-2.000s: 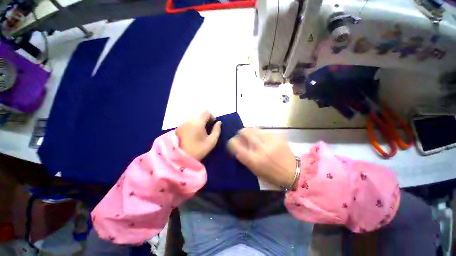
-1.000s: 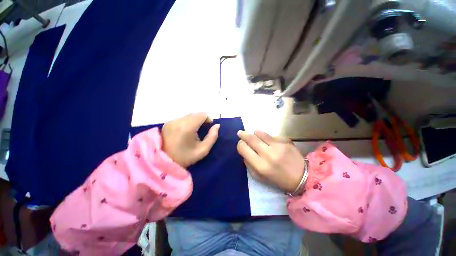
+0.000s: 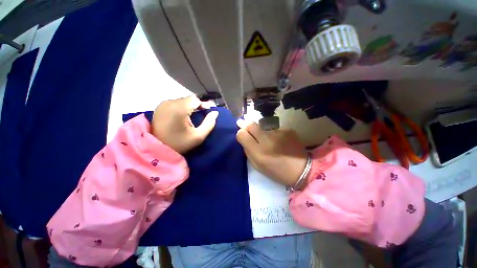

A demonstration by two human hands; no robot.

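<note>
A navy cut panel (image 3: 217, 183) lies flat in front of me, its far end at the needle area under the machine head (image 3: 209, 47). My left hand (image 3: 180, 125) rests on the panel near its far end, thumb and fingers spread around a bit of cloth. My right hand (image 3: 272, 154) is at the panel's right edge, fingertips on its far right corner beside the needle area. The presser foot and needle are mostly hidden by the head and glare. A larger navy piece (image 3: 68, 104) lies to the left.
Orange-handled scissors (image 3: 400, 141) lie right, beside dark fabric scraps (image 3: 334, 102). A smartphone (image 3: 455, 136) lies at the far right. Ruler marks (image 3: 272, 214) run along the white table's front edge. The machine's knob (image 3: 333, 48) juts out above the bed.
Both hands and the panel's far end have moved forward to the needle area. The view has moved closer to the machine head, which now looms larger. The right fingers, blurred earlier, rest at the edge.
</note>
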